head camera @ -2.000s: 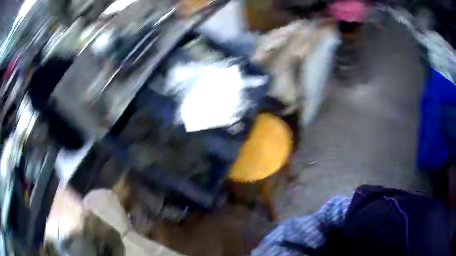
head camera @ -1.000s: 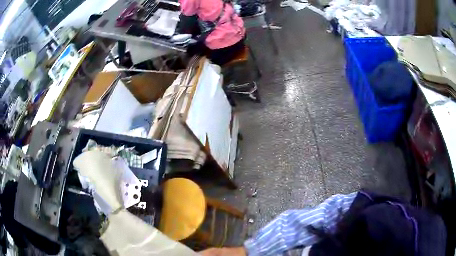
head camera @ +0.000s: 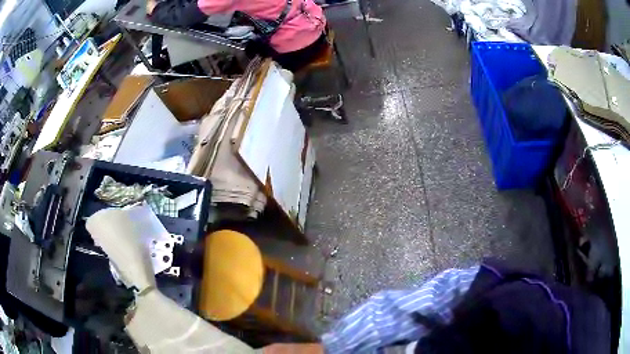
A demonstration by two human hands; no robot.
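A long khaki cloth panel [head camera: 176,325] runs from the bottom edge up to the left, with a narrow seam across it. Its far end lies in front of the dark sewing station. My left hand [head camera: 293,348] shows only in part at the bottom edge, below a blue-striped sleeve. It is at the near end of the panel and holds it; the fingers are cut off by the edge. My right hand is not in view.
A round yellow stool [head camera: 233,275] stands beside the sewing station [head camera: 83,207]. Khaki bundles [head camera: 231,159] lie by a white board. A blue crate [head camera: 494,117] and white table [head camera: 617,162] with stacked panels stand right. A person in pink sits ahead.
The blur has cleared. Since one second ago, the stool, station and board have shifted slightly left and up in view. The hand and panel have moved a little left.
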